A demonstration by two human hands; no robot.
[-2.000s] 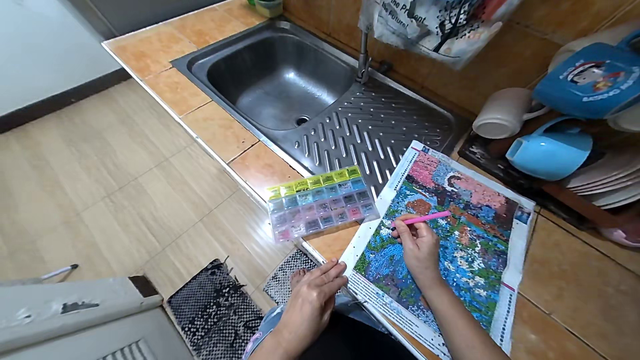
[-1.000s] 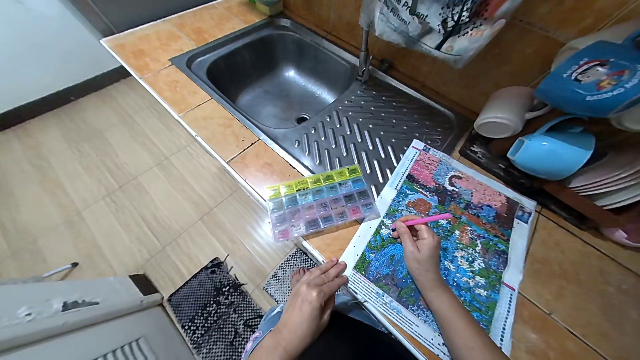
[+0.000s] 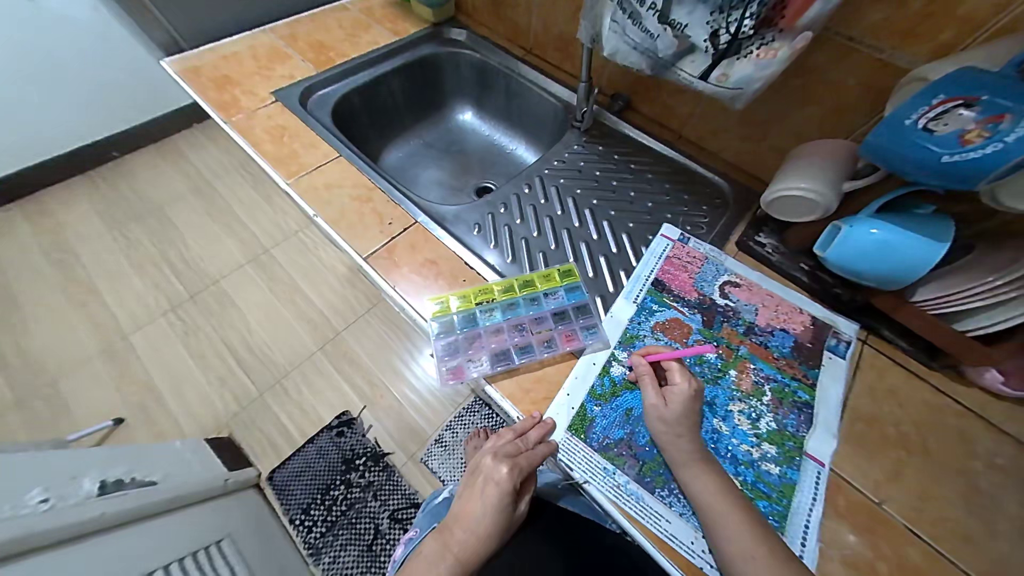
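Note:
A diamond painting canvas (image 3: 744, 416) lies on the tiled counter, its lower left edge along the counter's front. My right hand (image 3: 670, 400) is over its left part and grips a pink applicator pen (image 3: 680, 354), whose tip end is by the fingertips over the beads. My left hand (image 3: 504, 464) rests at the canvas's left margin, fingers together and slightly bent, with nothing seen in it; its palm side is hidden. A clear plastic bead organizer (image 3: 516, 324) with several small lidded compartments sits beside the canvas, partly over the counter's edge.
Behind the organizer is a steel sink (image 3: 452, 120) with a ribbed drainboard (image 3: 576, 216) and a faucet (image 3: 585, 96). A printed plastic bag (image 3: 704, 48) hangs above. At right a dark rack (image 3: 780, 248) holds a light blue mug (image 3: 884, 244), other cups and stacked plates. Woven mats (image 3: 344, 488) lie on the floor.

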